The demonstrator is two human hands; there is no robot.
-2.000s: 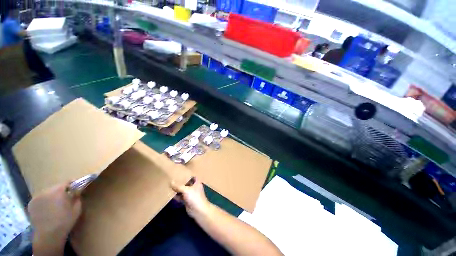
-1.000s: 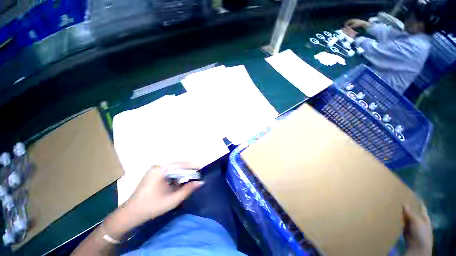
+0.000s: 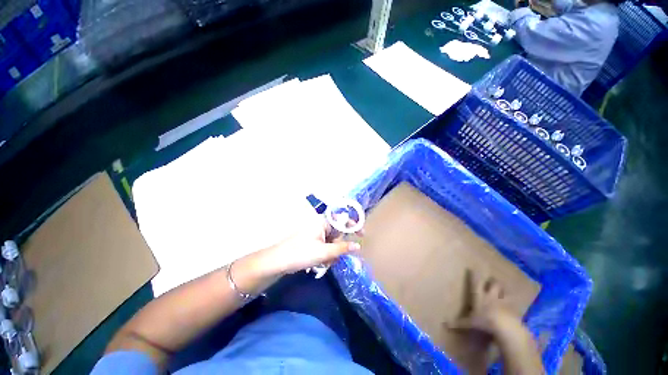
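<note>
My left hand holds a white ring-and-arm assembly; its open ring shows above my fingers at the near rim of the blue crate. My right hand is inside the crate, fingers spread over the brown cardboard sheet, which lies flat in the crate. It is a little blurred, and nothing shows in it. Clear crinkled film lines the crate rim.
White paper sheets cover the bench middle. Cardboard with white assemblies is at left. A second blue crate holding assemblies stands beyond mine. A person sits at the upper right, near more assemblies.
The cardboard sheet has gone down from above the rim into the crate. My right hand has moved off its edge onto its face. My left hand has moved right with the assembly.
</note>
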